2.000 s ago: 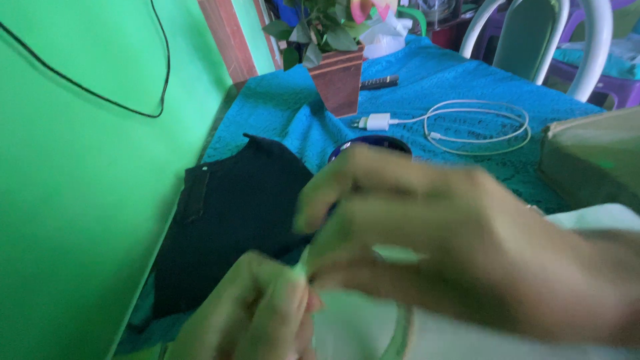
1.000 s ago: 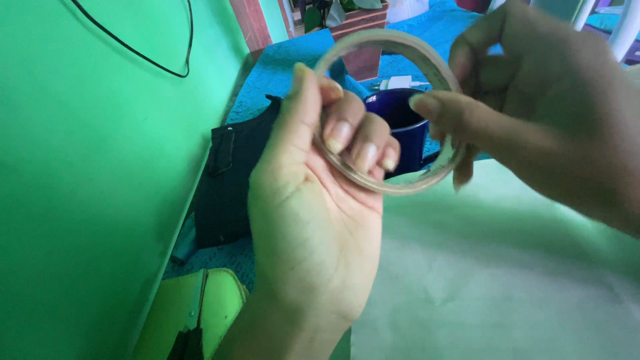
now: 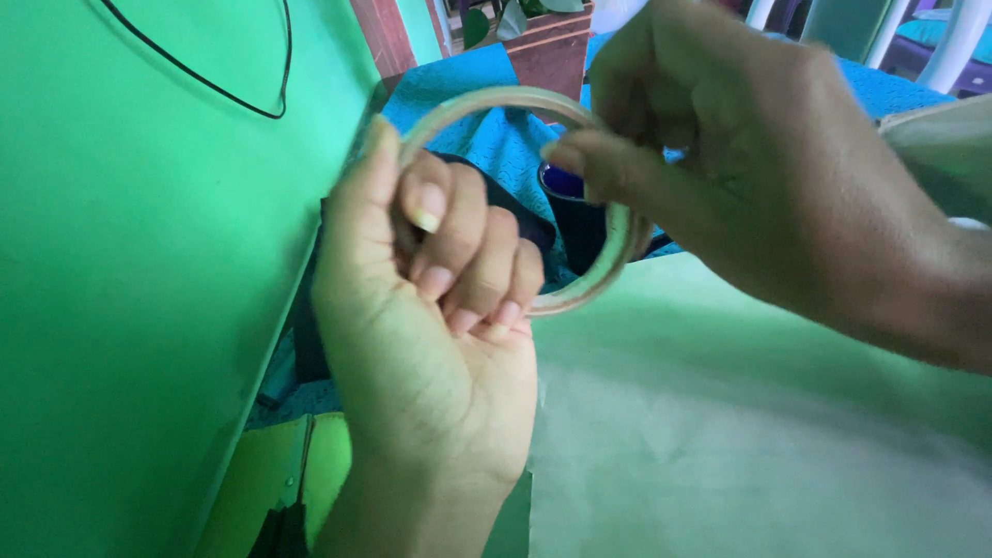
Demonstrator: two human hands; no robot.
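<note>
My left hand (image 3: 442, 310), palm up, grips the left side of a thin ring (image 3: 511, 97), which looks like a narrow roll of tape. Its thumb lies along the outer edge and the fingers curl through the middle. My right hand (image 3: 721, 147) is at the ring's upper right, the thumb stretched across the rim and the other fingers bent behind it; whether it pinches the ring is unclear. Behind the ring stands a dark blue mug (image 3: 570, 225). Below the hands lies a large pale sheet (image 3: 736, 418), perhaps paper.
A green wall (image 3: 139, 271) with a black cable (image 3: 225, 93) runs along the left. Dark cloth (image 3: 310, 325) lies beside it on the blue tablecloth (image 3: 465, 77). Farther back is a brown plant pot (image 3: 546, 58); a yellow-green case (image 3: 263, 465) is at lower left, a box (image 3: 942, 147) at right.
Two seconds ago both hands were close together, low over the table. The ring has since been held up in my left hand. Over the last second my right hand has stayed near its right side.
</note>
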